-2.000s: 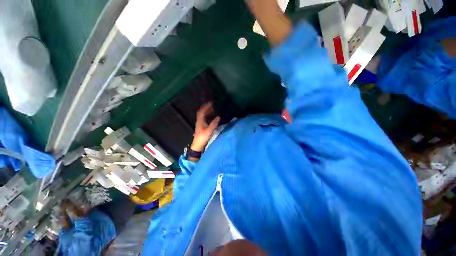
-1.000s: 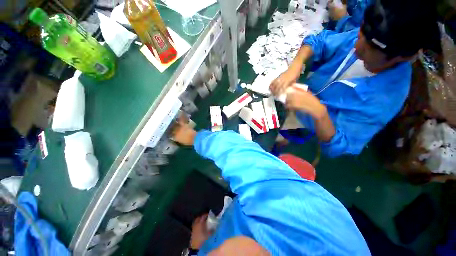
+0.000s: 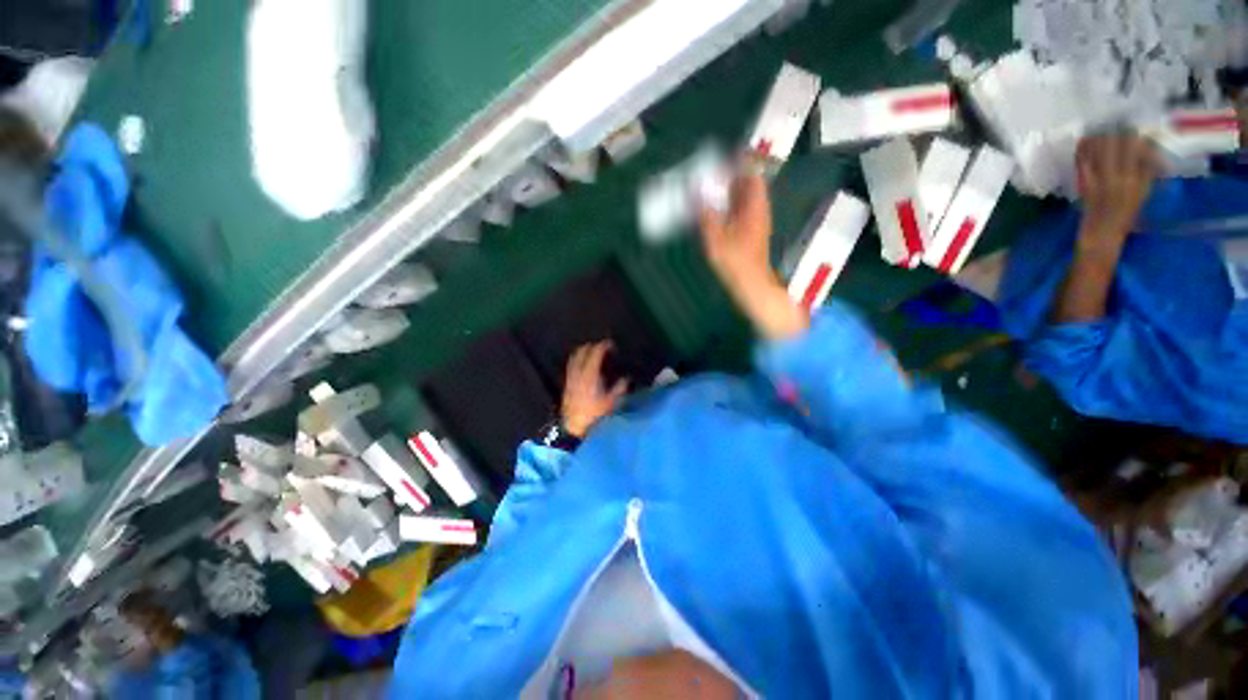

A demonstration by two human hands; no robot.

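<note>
My right hand [image 3: 739, 235] is raised over the green bench, its fingers around a blurred white item [image 3: 680, 197] that points left. I cannot tell if the item is a box or a pouch. My left hand [image 3: 590, 388] rests on the near edge of the black tray [image 3: 486, 397], fingers apart, with nothing visible in it. A small white piece [image 3: 667, 378] shows between my left hand and my smock. White boxes with red patches [image 3: 892, 200] lie to the right of my right hand.
A pale rail [image 3: 411, 226] runs diagonally on the left, with white pouches [image 3: 367, 328] along it. A heap of white boxes [image 3: 318, 495] lies lower left, above a yellow sack [image 3: 377, 594]. Another person's hand [image 3: 1115, 178] is at right among white pieces.
The view has swung down and right from the bottles and seated person. My right hand has moved from the rail to the bench's middle with a white item. My left hand stays by the tray.
</note>
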